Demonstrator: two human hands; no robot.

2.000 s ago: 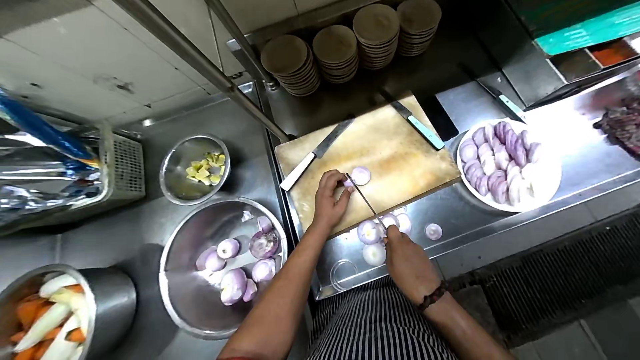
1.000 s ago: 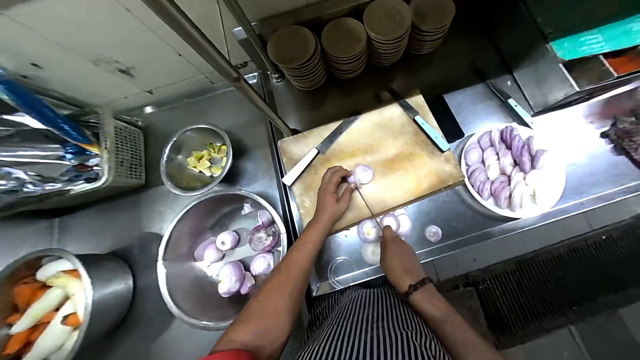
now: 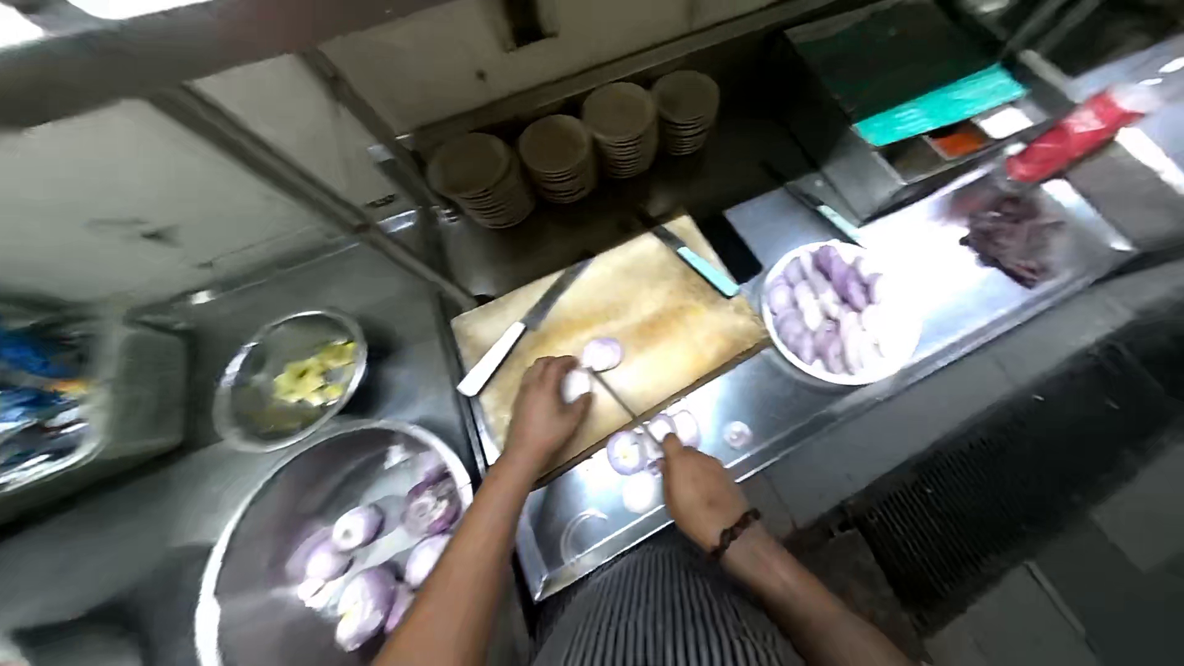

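My left hand (image 3: 548, 407) rests on the wooden cutting board (image 3: 647, 319), its fingers around a peeled purple onion piece (image 3: 576, 385). My right hand (image 3: 698, 490) grips a knife (image 3: 615, 396) whose blade reaches up and left to that piece. Just beyond the fingertips lies another onion piece (image 3: 602, 353). Several onion pieces (image 3: 627, 452) sit on the steel counter below the board, partly beside my right hand. A white-handled knife (image 3: 495, 358) lies at the board's left, and a turquoise-handled knife (image 3: 708, 270) at its upper right.
At left stand a large steel bowl of onions (image 3: 217, 564) and a smaller bowl with yellow-green pieces (image 3: 242, 370). A white bowl of purple onion pieces (image 3: 775, 347) is right of the board. Stacked plates (image 3: 555, 148) stand behind, near a metal post (image 3: 305, 190). A red bottle (image 3: 1073, 139) is far right.
The view has shifted, and a red bottle now shows at far right. Both hands remain at the onion and knife, with the blade still against the piece under my left fingers.
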